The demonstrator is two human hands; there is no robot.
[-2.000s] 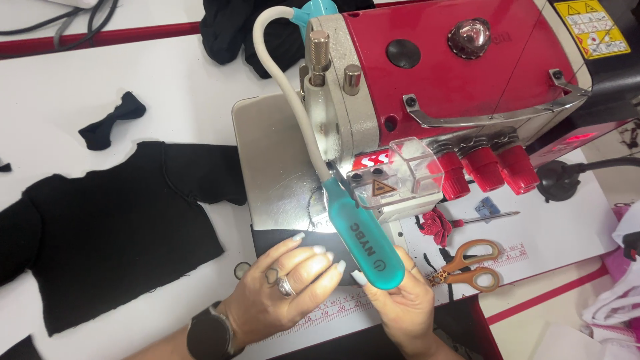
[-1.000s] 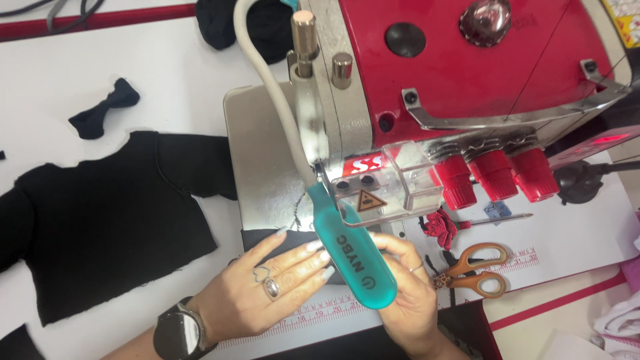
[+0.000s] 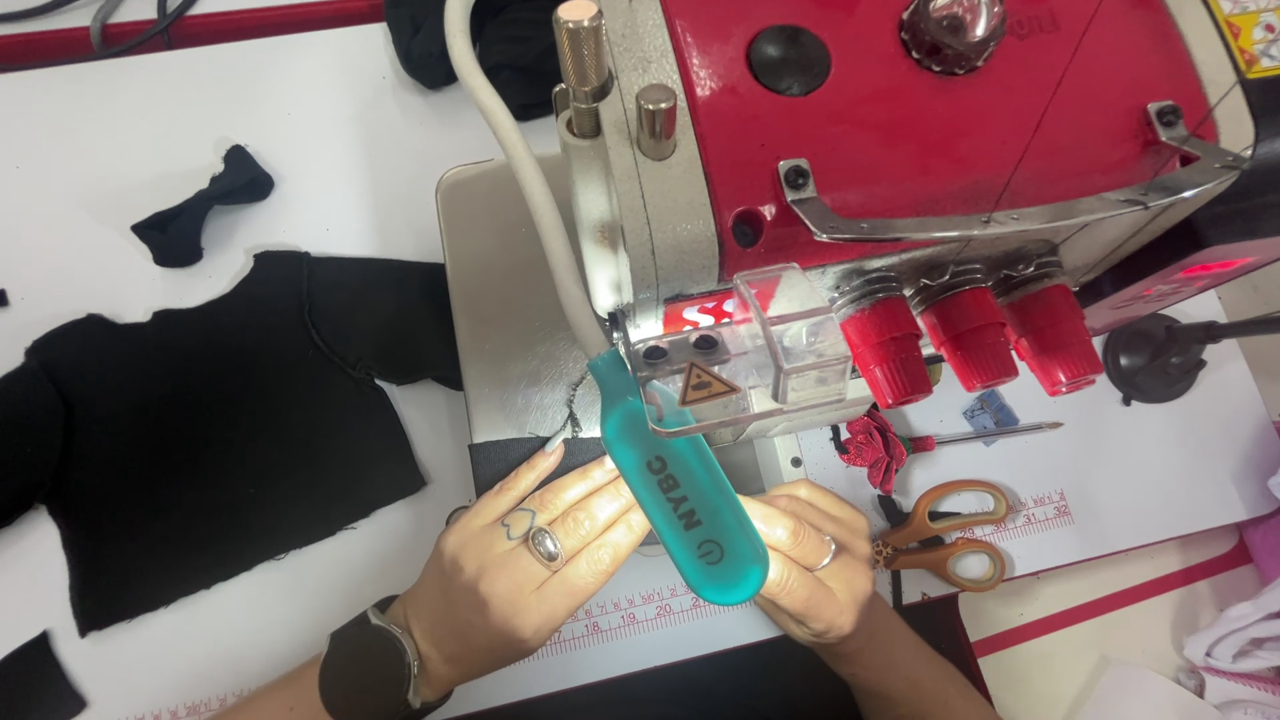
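Observation:
My left hand (image 3: 545, 545), with a ring and a wristwatch, lies with fingers extended on black fabric (image 3: 510, 462) on the metal plate (image 3: 485, 300) of a red and white overlock sewing machine (image 3: 900, 130). Near the presser area, behind a teal lamp (image 3: 685, 490) on a bendable neck, my right hand (image 3: 815, 560) has its fingers bent together; the lamp hides its fingertips and whatever is between them. A dark thread chain (image 3: 573, 405) lies on the plate above the fabric. A clear plastic guard (image 3: 740, 370) covers the needle area.
A black sewn garment piece (image 3: 220, 420) and a small black fabric bow (image 3: 205, 210) lie left of the machine. Orange-handled scissors (image 3: 940, 535), a red glittery rose (image 3: 875, 450) and a pointed metal tool (image 3: 990, 435) are at right. Black cloth (image 3: 520, 60) lies behind.
My left fingers have spread a little, and less of the black fabric shows beside them. The view has moved closer to the machine.

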